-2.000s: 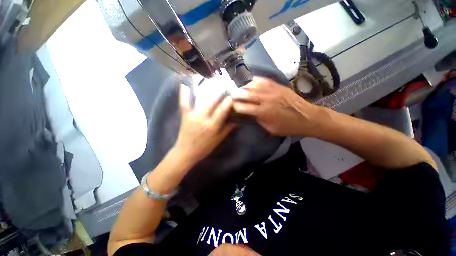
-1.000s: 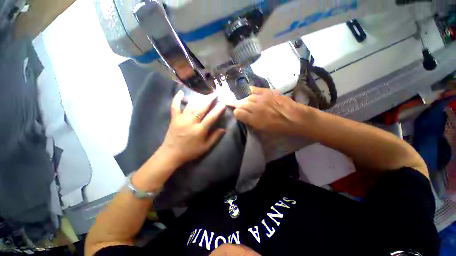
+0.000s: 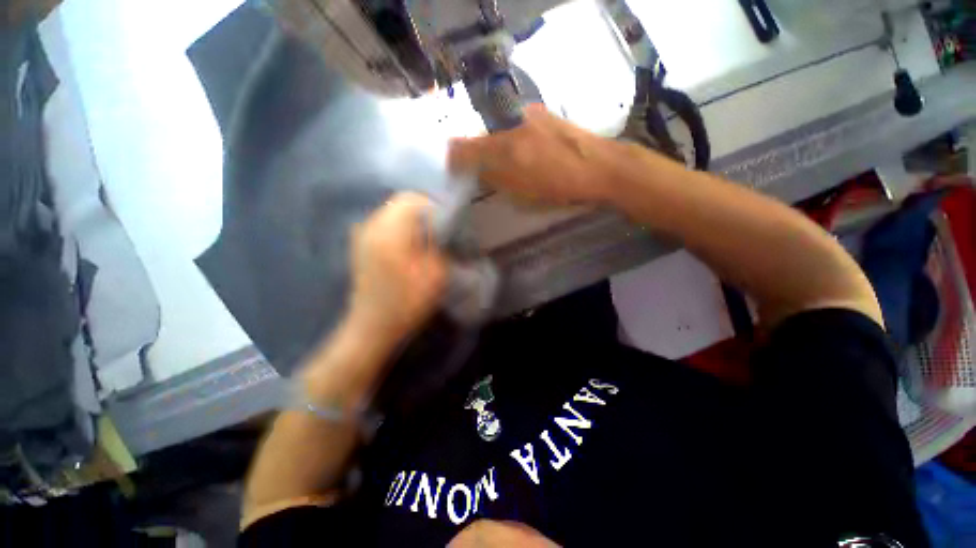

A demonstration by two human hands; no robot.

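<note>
A grey fabric panel point(image 3: 284, 182) lies on the machine bed left of the needle area and runs toward my body. My left hand point(image 3: 396, 262) is blurred and closed on a bunched part of the panel, below and left of the needle. My right hand point(image 3: 530, 161) is just below the presser foot area, fingertips at the panel's edge; its fingers are blurred, and whether it grips the fabric cannot be told. The sewing machine head point(image 3: 369, 43) is cut off by the top edge. The lamp glare washes out the needle area.
Shears point(image 3: 674, 118) lie right of the needle, partly behind my right hand. A ruler strip point(image 3: 792, 155) runs along the table's front edge. Grey and pale cut pieces point(image 3: 43, 246) hang at the left. A white basket point(image 3: 947, 343) and red and blue cloth are at the right.
My left hand has pulled back toward my body and closed on the fabric. The panel now spreads further left. My right hand has shifted slightly left. The machine head sits higher in view.
</note>
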